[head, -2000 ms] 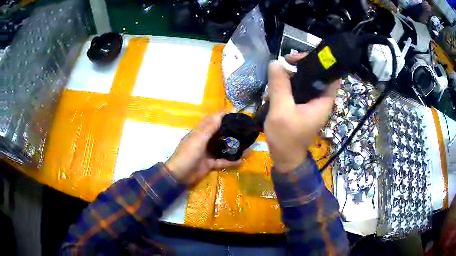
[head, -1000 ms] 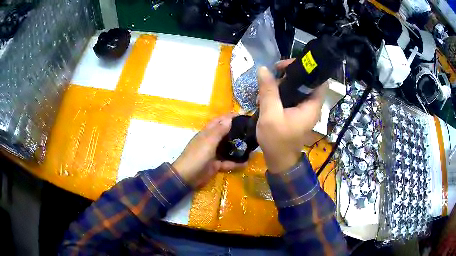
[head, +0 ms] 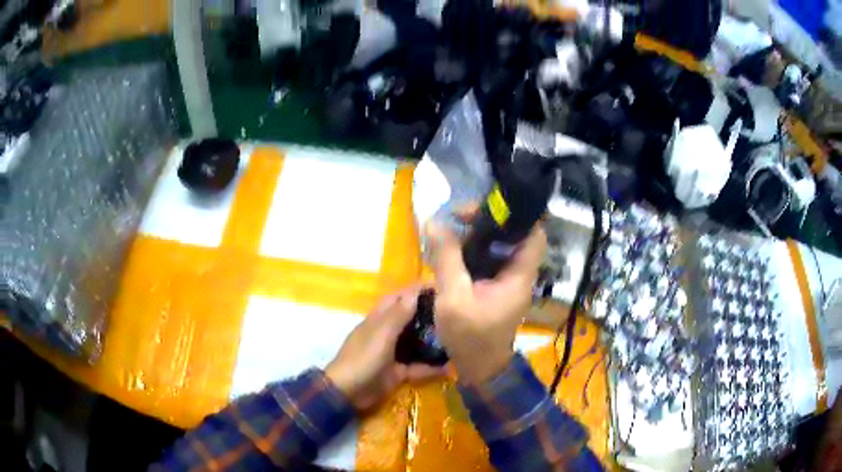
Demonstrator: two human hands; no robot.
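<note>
My left hand (head: 377, 348) holds a round black housing (head: 425, 334) over the taped bench surface. My right hand (head: 485, 300) grips the thick black electric screwdriver (head: 517, 207), which has a yellow label. The screwdriver points down at the housing; its tip is hidden behind my right hand, and the picture is blurred. A second black housing (head: 209, 165) lies on the bench at the upper left.
Clear stacked trays (head: 78, 203) stand at the left. A clear bag (head: 454, 152) and a pale screw feeder (head: 571, 240) are behind my hands. Loose small motors (head: 646, 304) and a blister tray (head: 743, 341) lie at right. White camera parts (head: 699, 164) are heaped behind.
The view has tilted up, so the bench sits lower in the picture. The screwdriver is more upright and nearer my left hand, and my right hand now covers part of the housing.
</note>
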